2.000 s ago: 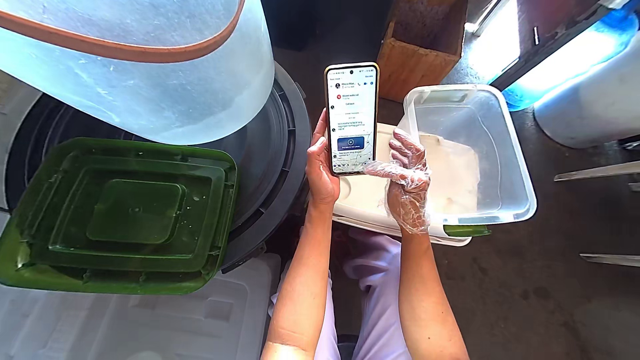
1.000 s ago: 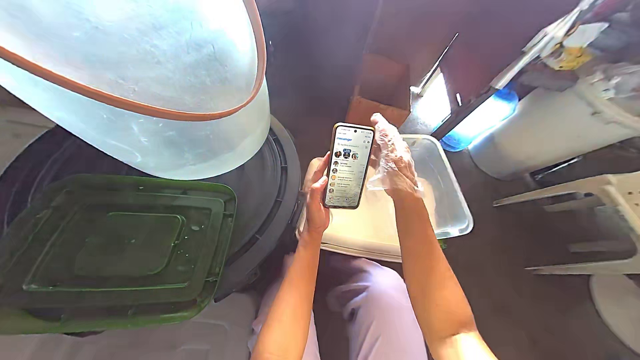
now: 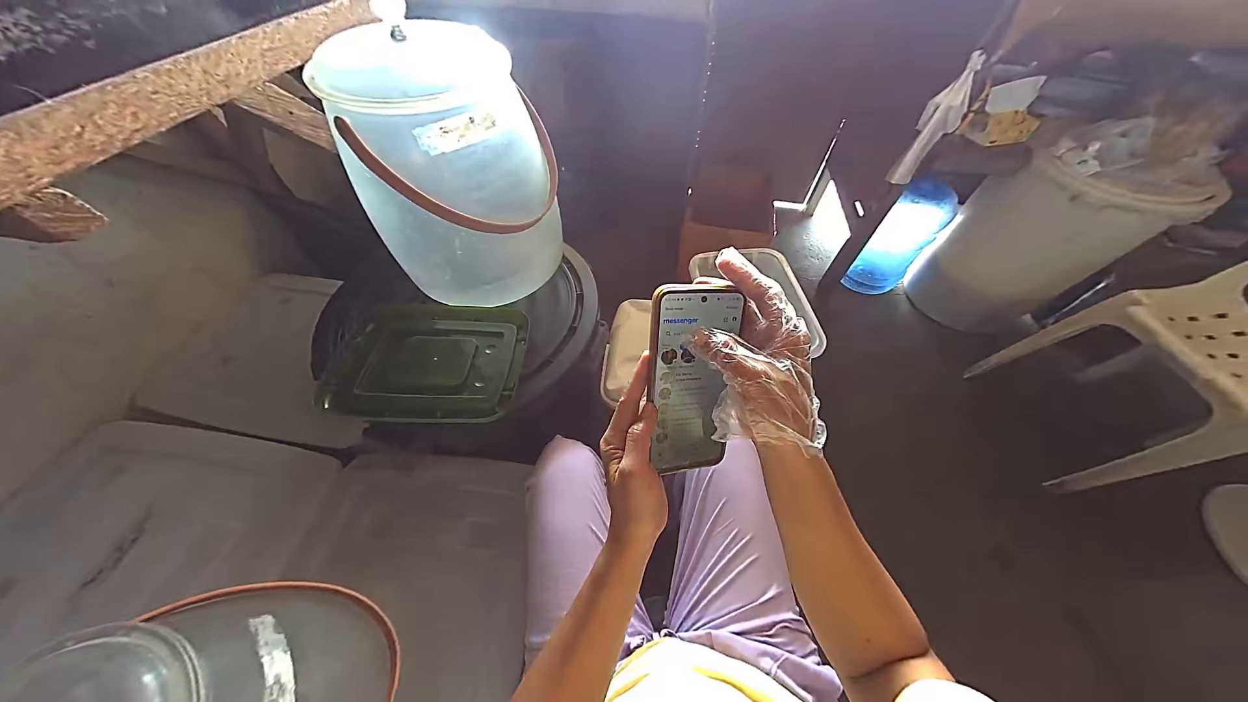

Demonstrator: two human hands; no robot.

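A smartphone (image 3: 694,390) with its screen lit is held upright above my lap. Bare of any glove, my left hand (image 3: 636,468) grips its left edge and lower part. My right hand (image 3: 770,361) wears a clear plastic glove; its thumb lies over the upper screen and its other fingers are spread at the phone's right edge. Whether the right hand also bears the phone's weight cannot be told. Behind the phone, partly hidden, are a pale lid (image 3: 627,353) and a clear plastic container (image 3: 801,300).
A translucent bucket (image 3: 468,214) with a brown handle and a green lid (image 3: 429,366) rest on a large dark round lid (image 3: 570,327). Another handled bucket (image 3: 322,643) is at lower left. Right are a blue bottle (image 3: 899,239), a white bin (image 3: 1033,244) and a plastic chair (image 3: 1170,361).
The phone's screen shows a different page from two seconds ago. My gloved right hand has moved from the phone's right side to over its screen. The view has shifted widely.
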